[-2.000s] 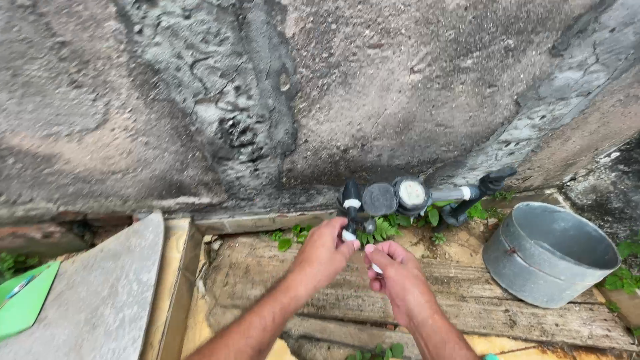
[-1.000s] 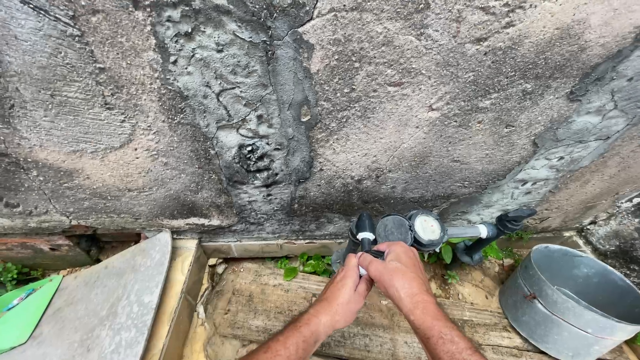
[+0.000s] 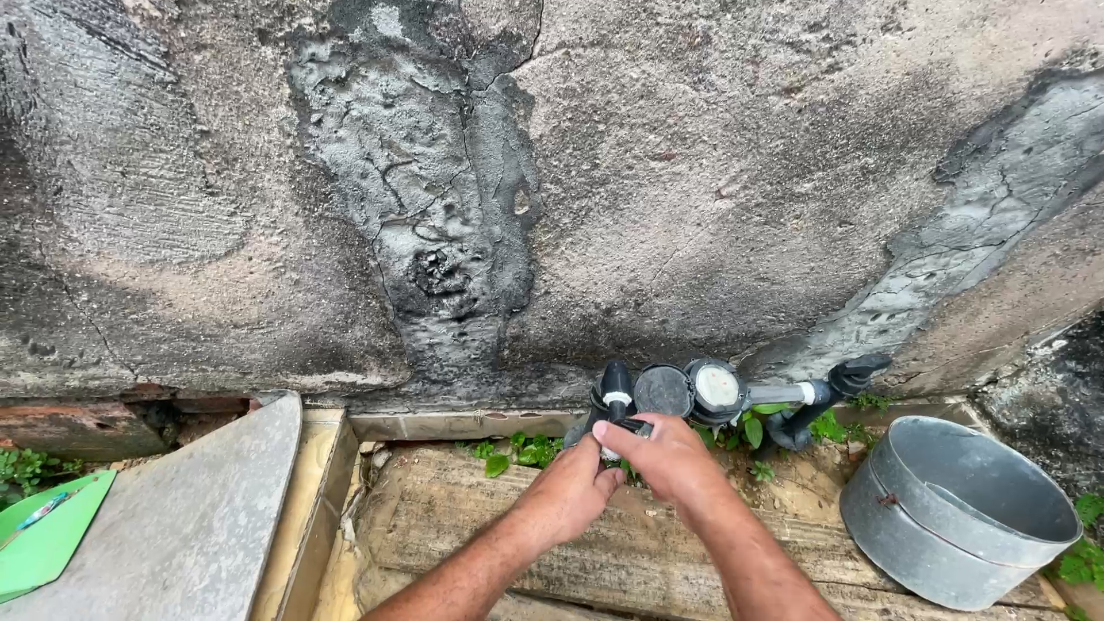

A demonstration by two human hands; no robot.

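A round water meter (image 3: 717, 390) with its dark lid (image 3: 663, 392) flipped aside sits low against the wall. To its right a grey pipe (image 3: 774, 394) runs to a black elbow fitting (image 3: 806, 418). On its left stands a black pipe fitting (image 3: 616, 379) with a white band. Just below that fitting, my left hand (image 3: 565, 492) and my right hand (image 3: 668, 457) meet, with the fingers of both closed on a small dark and whitish part, mostly hidden by them. Whether that part is joined to the pipework cannot be seen.
A grey bucket-like container (image 3: 953, 517) stands at the right on wooden boards (image 3: 466, 517). At the left lie a grey slab (image 3: 198, 517) and a green sheet or tray (image 3: 69, 535) with a pen-like item. The rough wall (image 3: 655, 190) rises behind; small plants (image 3: 535, 450) grow along its foot.
Two seconds ago my hands were slightly apart, each near a white piece; now they are together at the fitting left of the meter. The view has shifted somewhat.
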